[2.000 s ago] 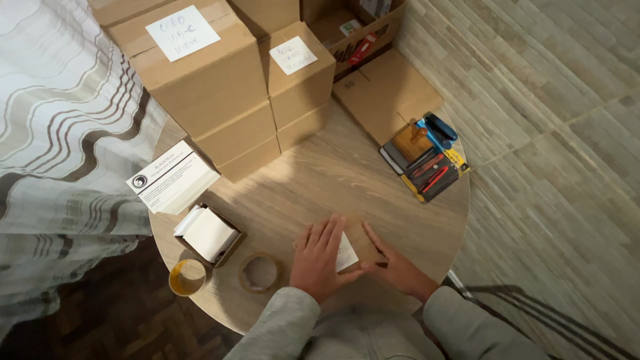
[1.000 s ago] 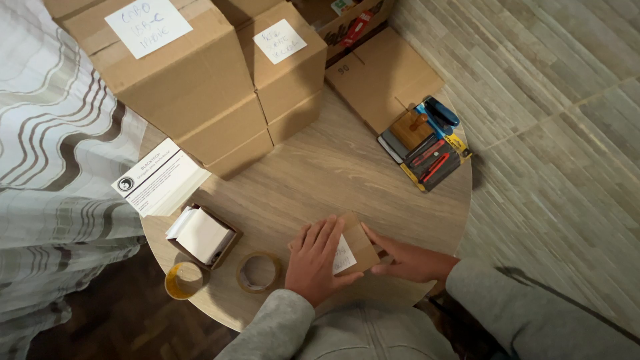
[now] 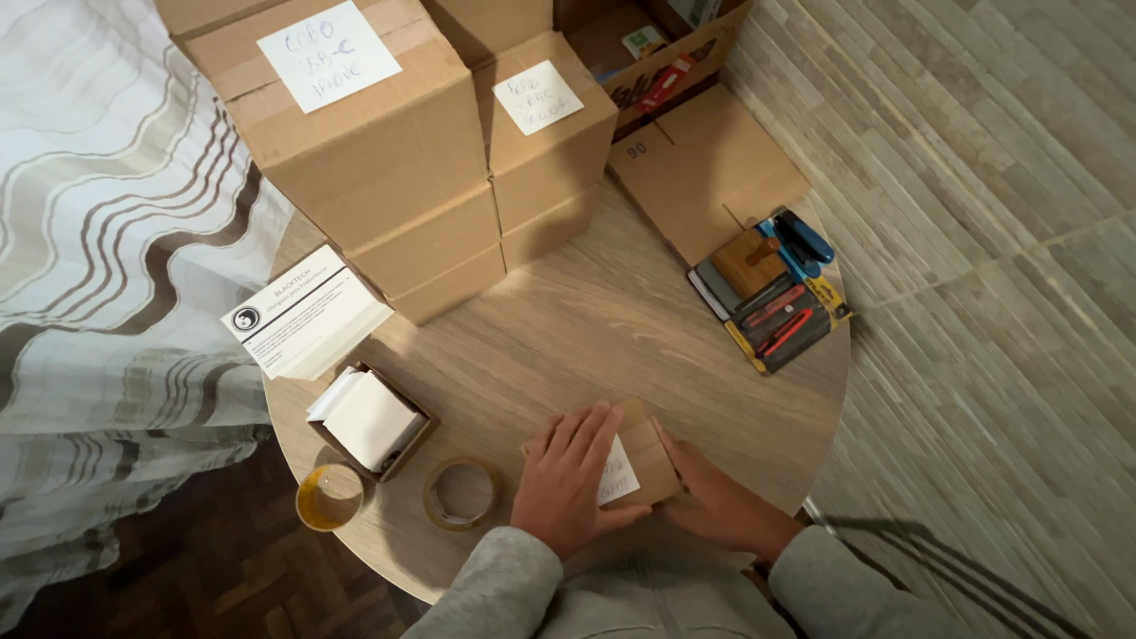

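Near the front edge of the round wooden table lies a small cardboard box (image 3: 652, 457) with a white handwritten label (image 3: 619, 475) on top. My left hand (image 3: 572, 479) rests flat over the box's left part, its fingers across the top and partly over the label. My right hand (image 3: 714, 497) is against the box's right side, its fingertips partly hidden by the box edge. To the left of my left hand, a roll of packing tape (image 3: 461, 493) lies flat on the table. The underside of the box is hidden.
Stacked cardboard boxes (image 3: 373, 169) stand at the back left, beside an open carton (image 3: 683, 80) and flat cardboard (image 3: 710, 169). Packaged cutters (image 3: 781, 328) and a blue stapler (image 3: 803, 241) lie right. Printed cards (image 3: 306, 311), a box of papers (image 3: 368, 422) and another tape roll (image 3: 329, 497) are left.
The view has shifted somewhat. Both hands stay at the small box, with the left over its top and the right at its side.
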